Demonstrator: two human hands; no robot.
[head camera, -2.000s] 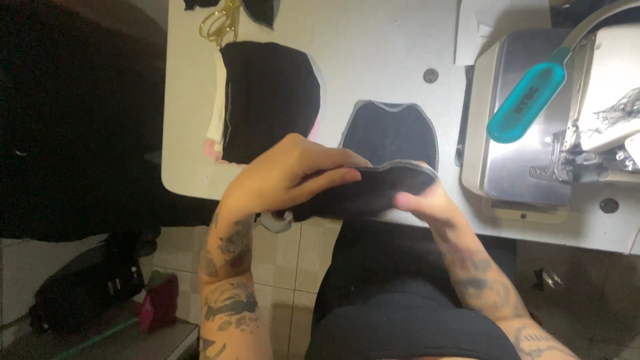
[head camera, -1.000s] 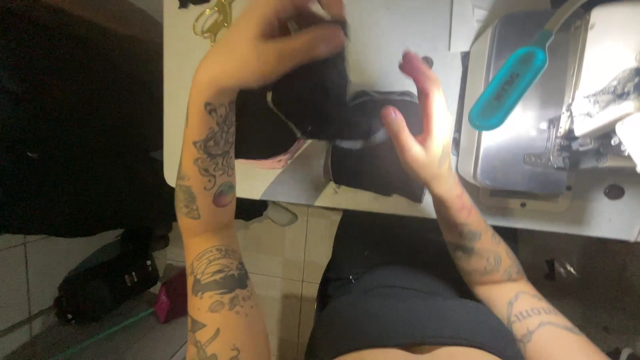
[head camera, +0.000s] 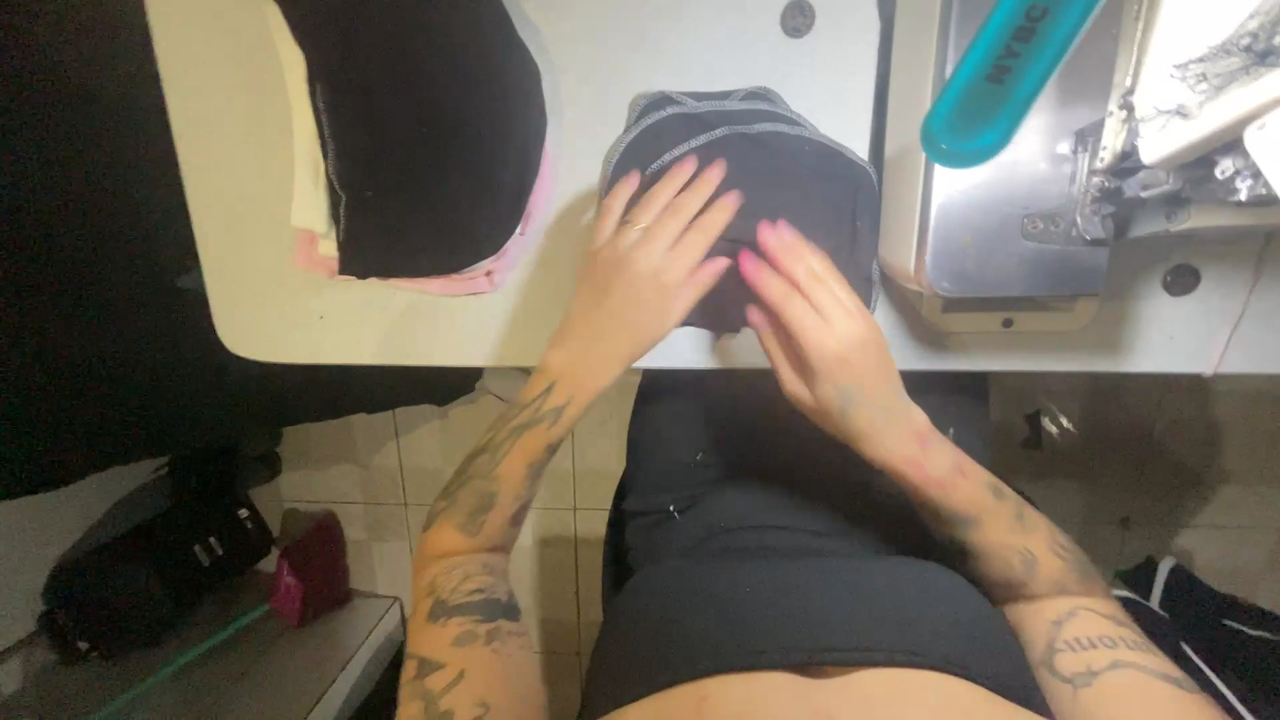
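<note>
Black fabric pieces with pale overlock stitching along their curved edges [head camera: 800, 180] lie stacked near the front edge of the white table. My left hand [head camera: 650, 260] rests flat on the stack's left part, fingers spread. Over its lower right part is my right hand [head camera: 815, 310], fingers extended and close together; whether all its fingertips touch the cloth I cannot tell. Neither hand grips anything. To the left lies another pile of black fabric [head camera: 430, 140], with cream cloth [head camera: 308, 190] and pink cloth [head camera: 450, 282] showing from under it.
A sewing machine [head camera: 1180, 140] with a metal plate [head camera: 1010, 240] stands at the right, with a teal plastic piece [head camera: 1010, 85] above the plate. The table's front edge [head camera: 450, 365] runs near my wrists. Lower left, a black bag [head camera: 160, 560] and a magenta item [head camera: 310, 568] sit on a low surface.
The black piece held between my hands two seconds ago is no longer held up; stitched pieces now lie stacked under my hands. My left hand has come down from the upper left onto them.
</note>
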